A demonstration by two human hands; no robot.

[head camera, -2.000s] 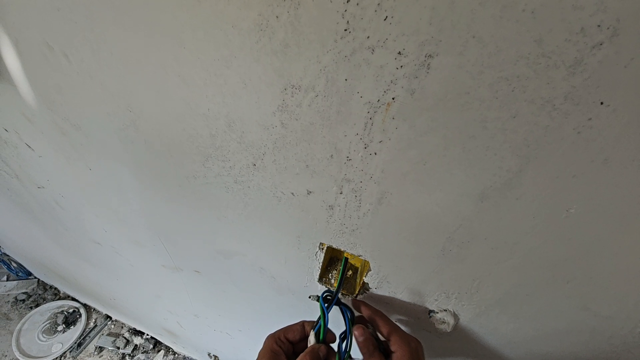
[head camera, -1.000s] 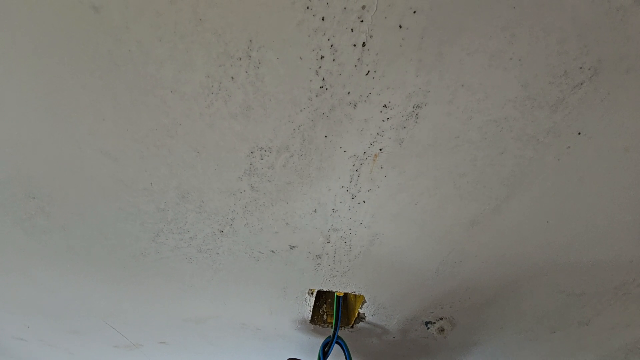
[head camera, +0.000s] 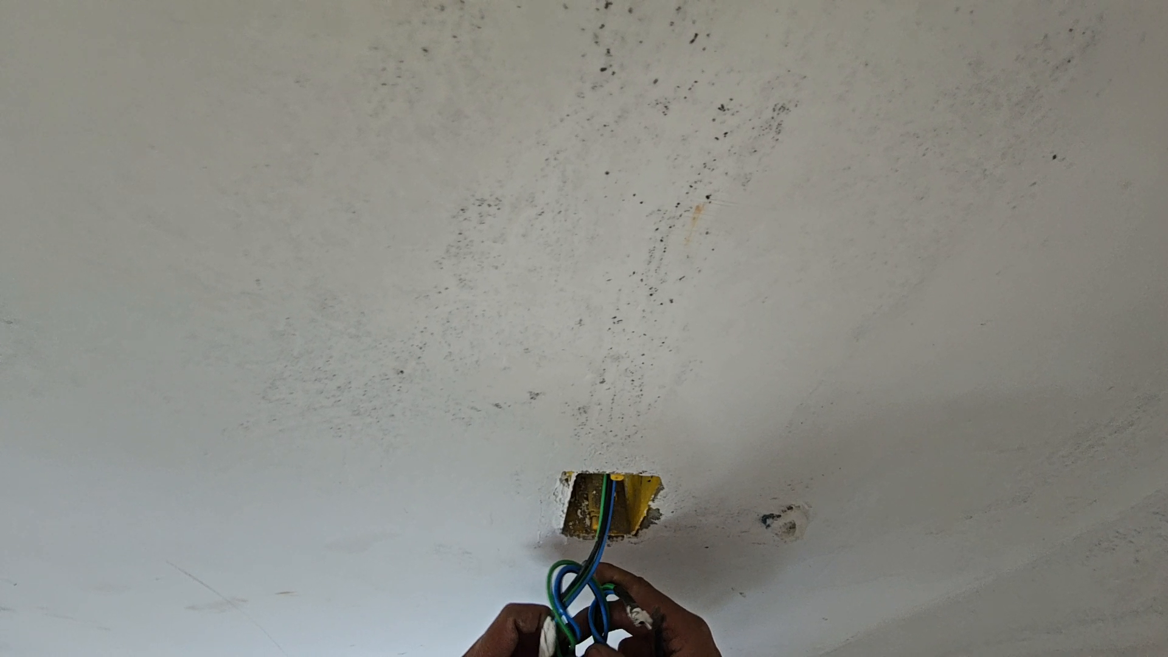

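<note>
A yellow electrical back box (head camera: 641, 504) is set in a rough-edged hole in the wall. Blue, green and dark insulated wires (head camera: 604, 520) come out of it and hang down in a loop. At the bottom edge, my left hand (head camera: 513, 631) grips the left side of the wire loop, near a white wrapped piece (head camera: 547, 636). My right hand (head camera: 659, 620) is closed around the wires on the other side, where a white-wrapped end (head camera: 641, 618) shows by its fingers. The lower parts of both hands are cut off by the frame.
The pale wall (head camera: 365, 274) bears dark specks and scuffs. To the right of the box is a small chipped, patched hole (head camera: 787, 522) with a bluish bit at its left side. Shadows fall on the lower right of the wall.
Both hands, nearly out of view one second ago, show again at the wires. The view has tilted upward since the first frame, and the floor with its rubble and white lid has left it.
</note>
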